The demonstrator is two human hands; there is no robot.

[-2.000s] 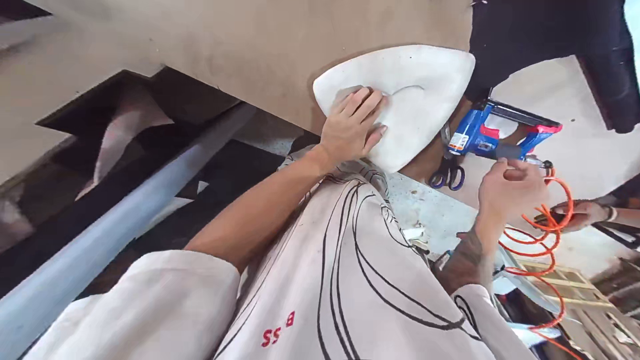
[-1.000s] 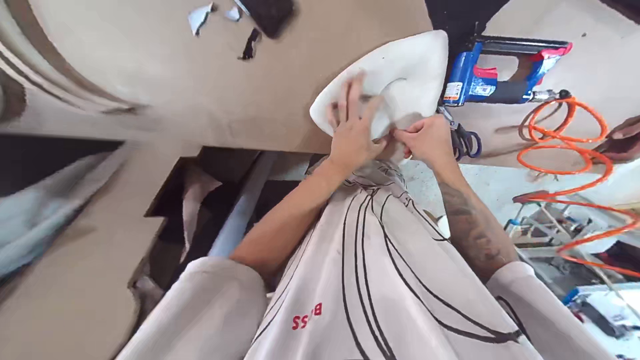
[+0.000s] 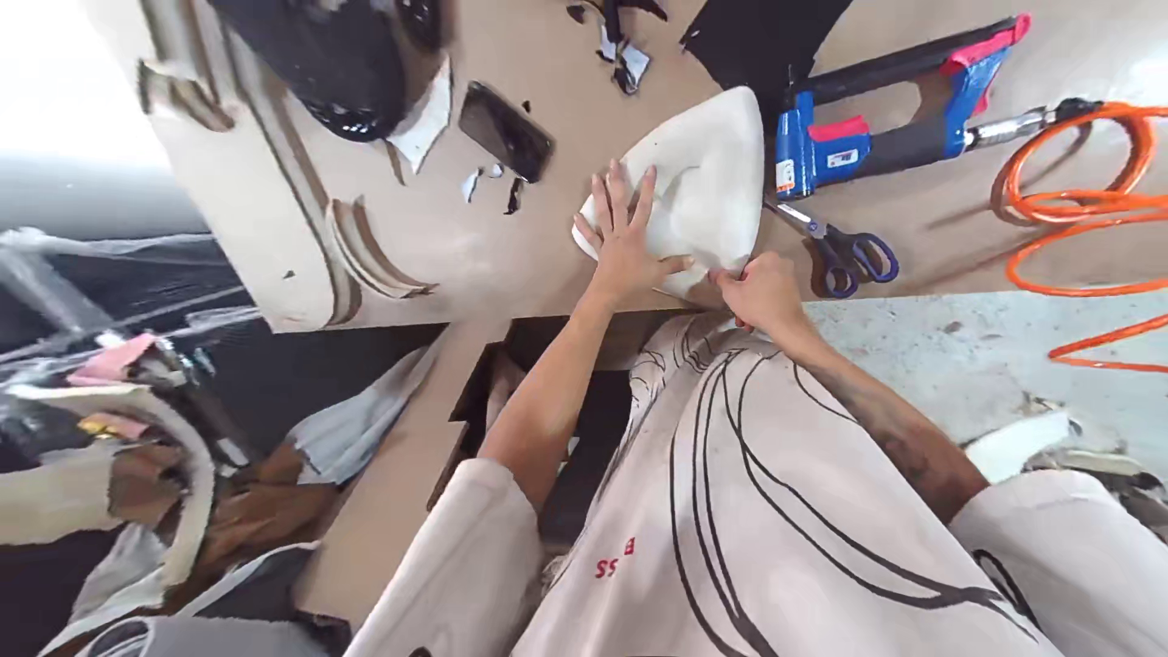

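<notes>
A white padded piece, roughly triangular [image 3: 712, 182], lies on the tan work table near its front edge. My left hand [image 3: 628, 242] rests on its left part with the fingers spread. At its lower corner my right hand [image 3: 762, 287] pinches the edge between thumb and fingers. Scissors with dark blue handles [image 3: 844, 255] lie just right of the piece. Beyond them is a blue pneumatic staple gun [image 3: 876, 137], joined to an orange coiled air hose [image 3: 1049, 214].
A dark phone [image 3: 506, 130], small scraps [image 3: 630, 68] and a black cloth [image 3: 762, 41] lie on the table [image 3: 493, 265]. A shiny black object [image 3: 342, 73] stands at upper left. Curved strips [image 3: 365, 251] lie near the left edge. Scrap material [image 3: 265, 520] is piled below.
My right hand has moved left from beside the staple gun to the padded piece's edge. My left hand has stayed on the piece. The view has shifted.
</notes>
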